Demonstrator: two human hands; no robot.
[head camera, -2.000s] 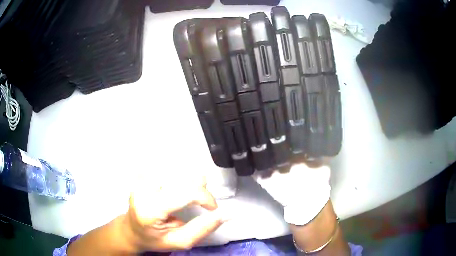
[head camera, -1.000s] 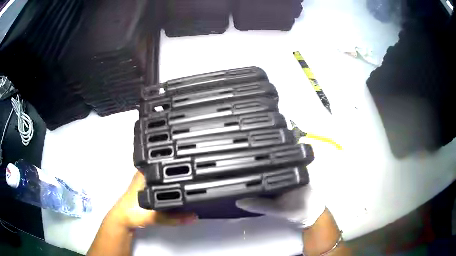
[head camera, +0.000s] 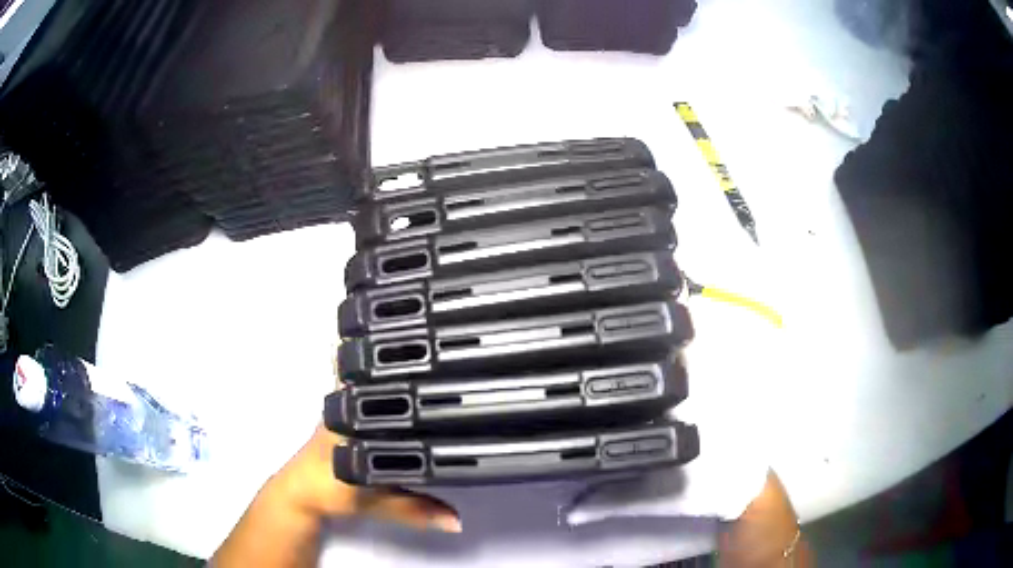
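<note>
A stack of several black tablet cases stands on edge in front of me, long sides up, with oval openings at their left ends and button bars at their right ends. My bare left hand holds the stack at its near left, thumb along the nearest case. My gloved right hand holds it at the near right. The white glove blends with the bright tabletop, and the fingers of both hands are partly hidden by the cases.
Tall black case stacks stand at left, at right and at the back. A clear bottle lies left. A yellow-black striped knife and yellow-handled cutters lie right. White cables are far left.
The stack was first seen with its ends upward, my left hand off it. It is now turned sideways with both hands on it; since a second ago it has shifted slightly right.
</note>
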